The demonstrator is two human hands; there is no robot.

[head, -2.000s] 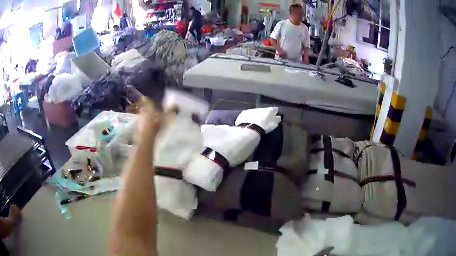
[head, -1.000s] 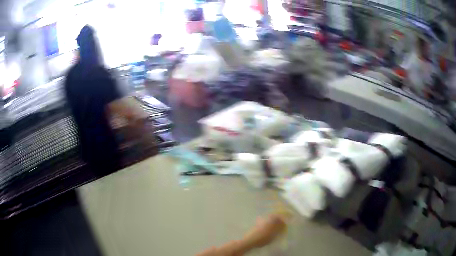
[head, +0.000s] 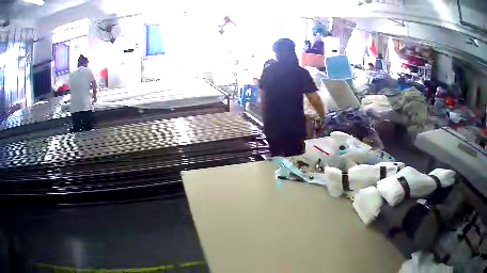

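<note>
Neither of my hands is in the picture. The beige table [head: 267, 218] lies nearest in front of me. White strapped bundles [head: 400, 186] with dark bands lie together along its right side, some on top of others. A darker bundle [head: 422, 221] lies beside them. Part of a white cloth [head: 425, 264] shows at the bottom right edge, cut off by the picture. Pale-blue strips [head: 299, 173] lie at the table's far edge, next to a white box of small supplies [head: 326, 149].
A person in dark clothes [head: 288, 98] stands just beyond the table's far edge. Long racks with rows of shiny slats [head: 133, 141] stand to the left. Another person in white [head: 81, 90] stands far left. A yellow line [head: 123, 269] crosses the dark floor. Cloth heaps [head: 406, 109] are behind right.
The view has swung left, so the bundles now sit at the right. The bare arm seen earlier has left the picture. The person in dark clothes now faces away beyond the table.
</note>
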